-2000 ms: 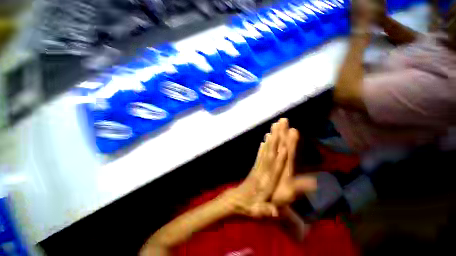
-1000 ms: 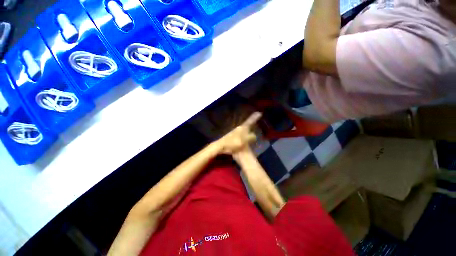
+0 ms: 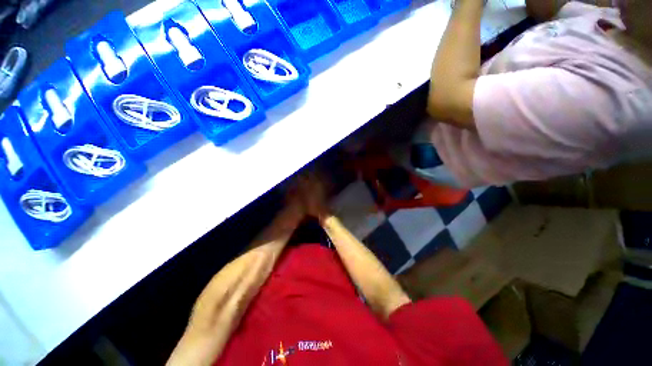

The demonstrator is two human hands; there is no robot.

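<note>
Several blue trays point(image 3: 136, 143) lie side by side on the white table. Each of the nearer ones has a white plug-like part point(image 3: 112, 60) in its upper recess and a coiled white cable point(image 3: 146, 112) in its lower pocket. My left hand point(image 3: 293, 198) and my right hand point(image 3: 315, 196) are close together below the table's front edge, off the trays. Both are dark and blurred, so their fingers and whether they touch or hold anything cannot be made out.
Blue trays with no cable visible point(image 3: 312, 30) continue the row to the right. A person in a pale pink shirt point(image 3: 547, 118) sits at the right by the table. Brown cartons point(image 3: 550, 243) and a red-orange object point(image 3: 429, 191) are on the right, over checkered floor. A loose coil point(image 3: 11, 70) lies back left.
My hands, palm to palm and raised at first, have moved down and left into the shadow under the table edge. The view has swung closer to the left trays, whose contents look unchanged.
</note>
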